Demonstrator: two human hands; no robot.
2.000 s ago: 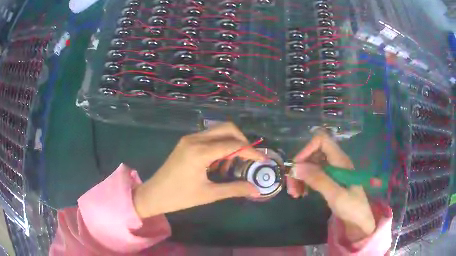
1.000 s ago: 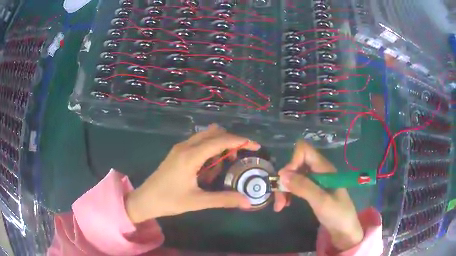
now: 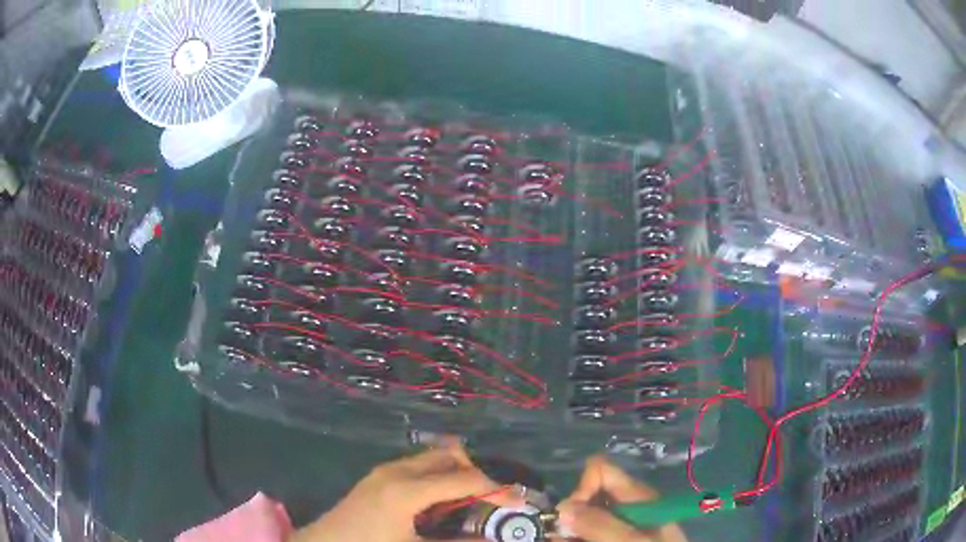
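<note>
My left hand is at the bottom edge, partly cut off, its fingers around a small round speaker driver with a pale ringed face. A thin red lead wire crosses by its fingers. My right hand, also cut off below, holds the green test probe, its metal tip at the driver's right side. A red probe cable loops from the handle to the upper right. The round metal fixture is mostly hidden by the hands. The clear blister tray with rows of drivers lies beyond my hands.
A white desk fan stands at the back left. Side trays with drivers lie at left and right. Cloudy stacked trays are at the upper right. A small brown plate lies right of the centre tray.
The view has tilted up, so hands and tray sit lower and the fan and bench back show. Both hands keep their holds on the driver and probe.
</note>
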